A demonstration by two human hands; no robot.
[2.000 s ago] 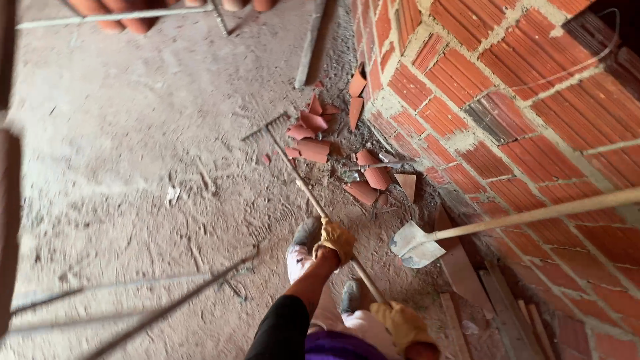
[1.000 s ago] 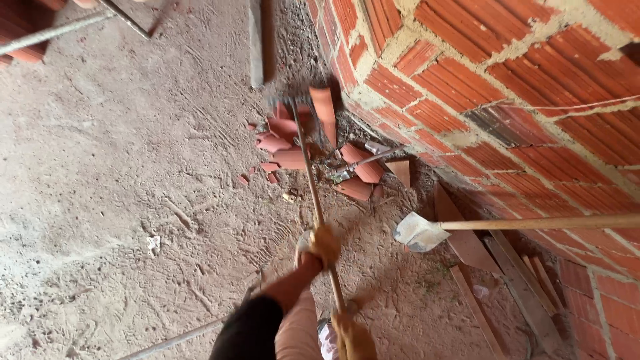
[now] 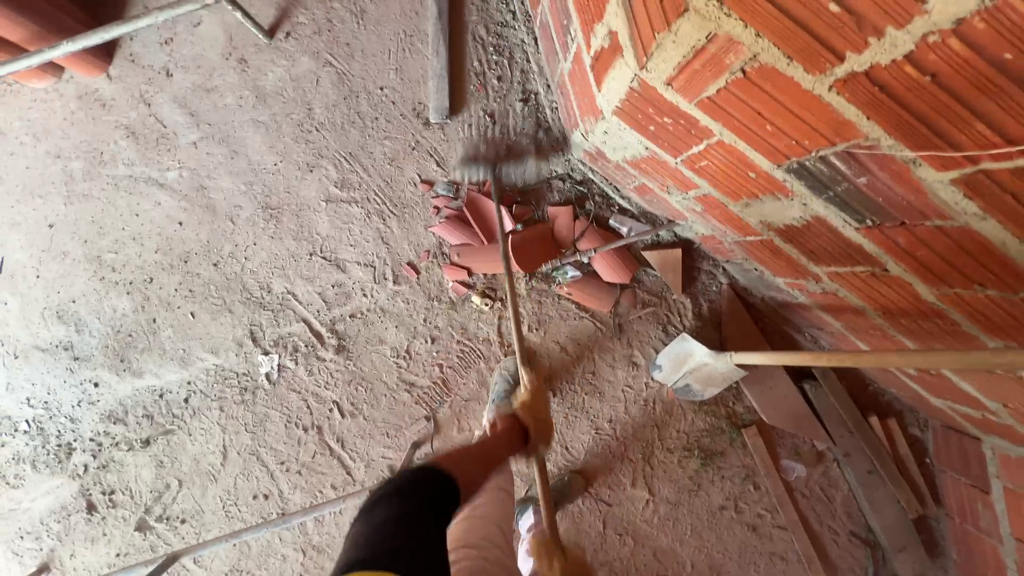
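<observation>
A rake with a long wooden handle (image 3: 510, 296) stands out in front of me, its blurred head (image 3: 504, 164) on the dirt just beyond a heap of broken clay roof tiles (image 3: 536, 244). My left hand (image 3: 534, 412), in a tan work glove below a black sleeve, is closed around the middle of the handle. Lower down, near the bottom edge, my right hand (image 3: 556, 556) grips the same handle; it is gloved, blurred and partly cut off. A thin rod (image 3: 612, 250) lies across the tile pieces.
A shovel (image 3: 696, 366) lies to the right, its handle reaching toward the hollow-brick wall (image 3: 800, 104). Boards (image 3: 868, 472) rest along the wall's foot. Metal bars (image 3: 264, 528) cross the lower left. A long bar (image 3: 439, 60) is at the top, and whole clay tiles (image 3: 56, 40) at upper left.
The rake's head has moved from the left side of the tile heap to its far side. A tile piece that stood out at the heap's right a second ago now lies among the others.
</observation>
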